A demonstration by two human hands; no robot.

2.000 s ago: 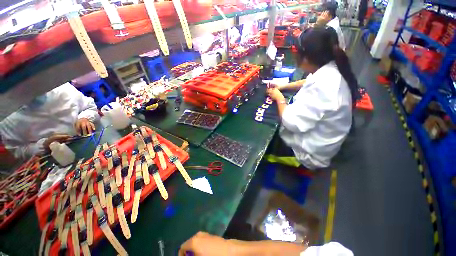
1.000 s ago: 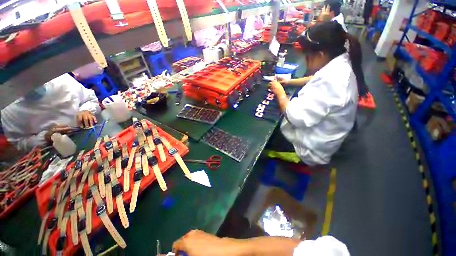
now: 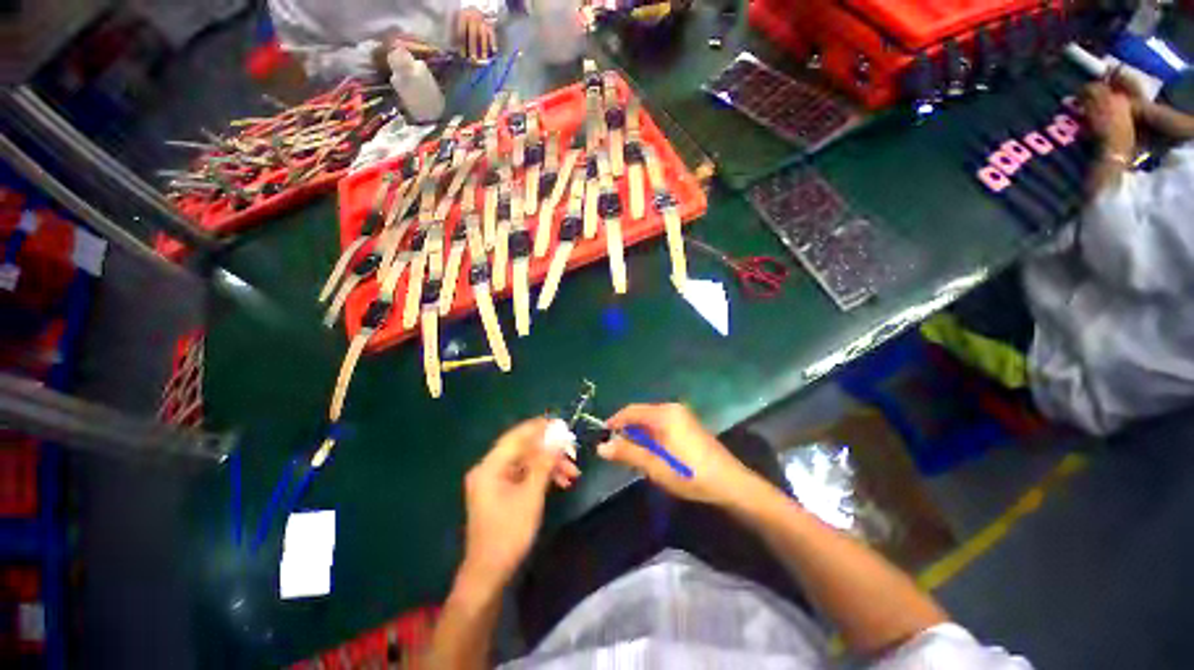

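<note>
My left hand [image 3: 508, 482] holds a wristwatch [image 3: 592, 427] with a small white cloth [image 3: 562, 439] at its fingertips. The watch has a dark head and is small and blurred. My right hand [image 3: 670, 452] has its fingertips at the watch's other side and holds a blue pen-like tool [image 3: 659, 452], which slants back across the hand. The fingers partly hide the watch. An orange-red tray [image 3: 685, 196] beyond my hands carries rows of watches with pale straps, some overhanging its front edge.
Red-handled scissors [image 3: 759, 274] and a white triangular piece [image 3: 707, 304] lie right of the tray. Blue rods [image 3: 272, 504] and white paper [image 3: 308, 554] lie at left. A dark blister tray [image 3: 818, 236] is at right. Two people work at the far side and right.
The view has tilted down and turned left. Both my hands now show together at the watch; before, only one forearm and hand showed at the bottom edge.
</note>
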